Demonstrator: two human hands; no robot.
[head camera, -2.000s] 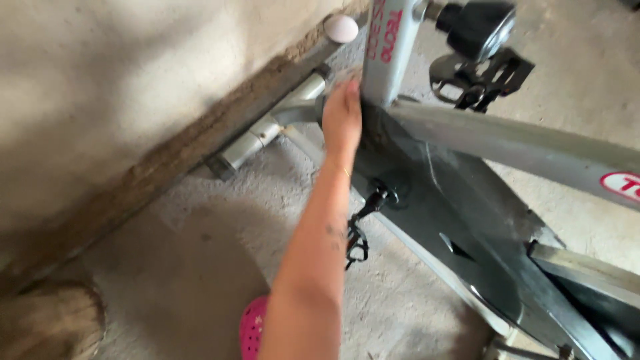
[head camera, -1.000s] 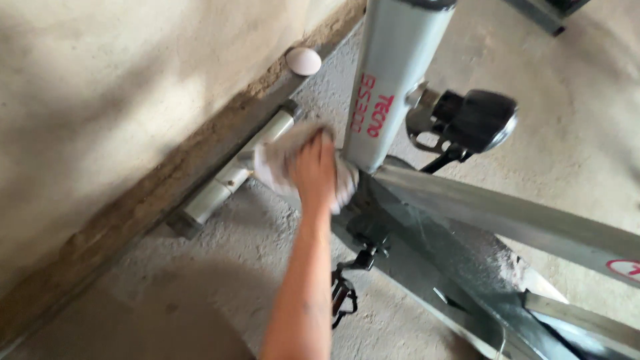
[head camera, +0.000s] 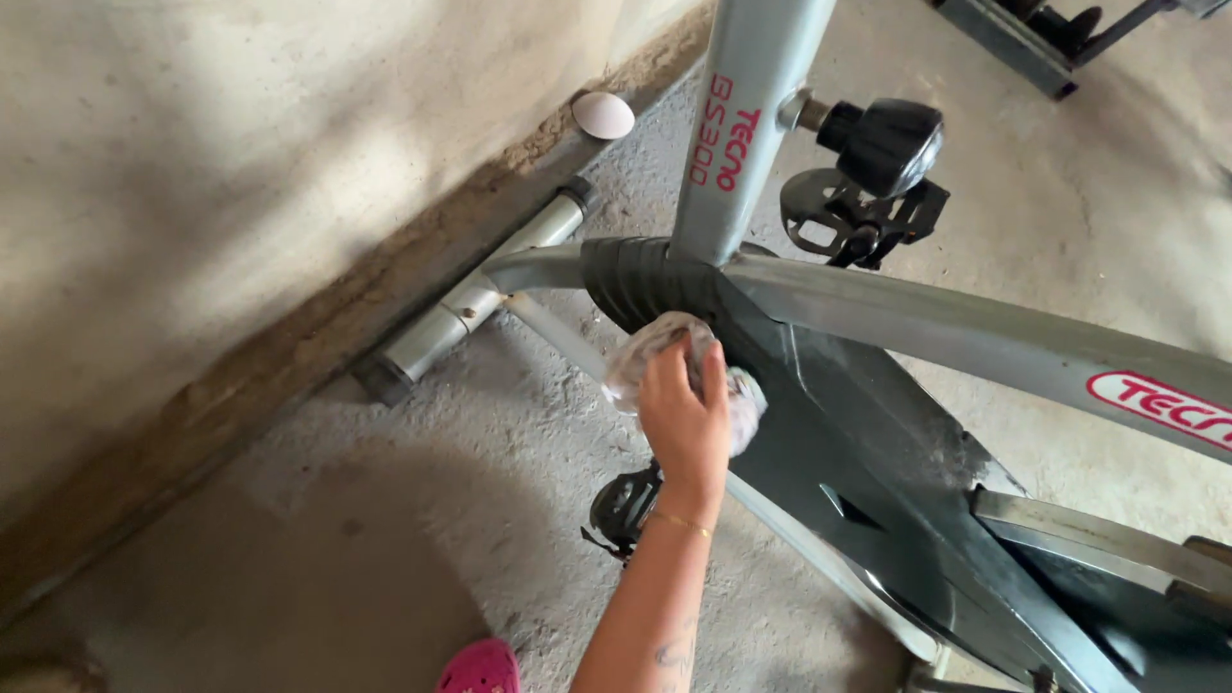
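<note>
My left hand (head camera: 683, 404) grips a crumpled whitish cloth (head camera: 746, 409), bunched between its fingers and on both sides of them. The cloth lies against the dark lower cover (head camera: 828, 433) of a grey exercise bike, just below its ribbed black part (head camera: 630, 279). Above my hand rises the silver upright post (head camera: 736, 125), with red lettering and a black adjustment knob (head camera: 890, 144). One black pedal (head camera: 621, 510) is left of my wrist and partly hidden; the other pedal (head camera: 861, 217) shows beyond the frame tube (head camera: 914, 308). My right hand is out of view.
The bike's front stabilizer bar (head camera: 443, 332) lies on the rough concrete floor near the wall (head camera: 241, 173). A pale round object (head camera: 603, 115) rests at the wall's base. A pink clog (head camera: 481, 667) shows at the bottom edge, and dark metal equipment (head camera: 1020, 38) stands at the upper right.
My left hand and the cloth have moved down from beside the foot of the post, onto the dark cover. The ribbed part, covered before, now shows.
</note>
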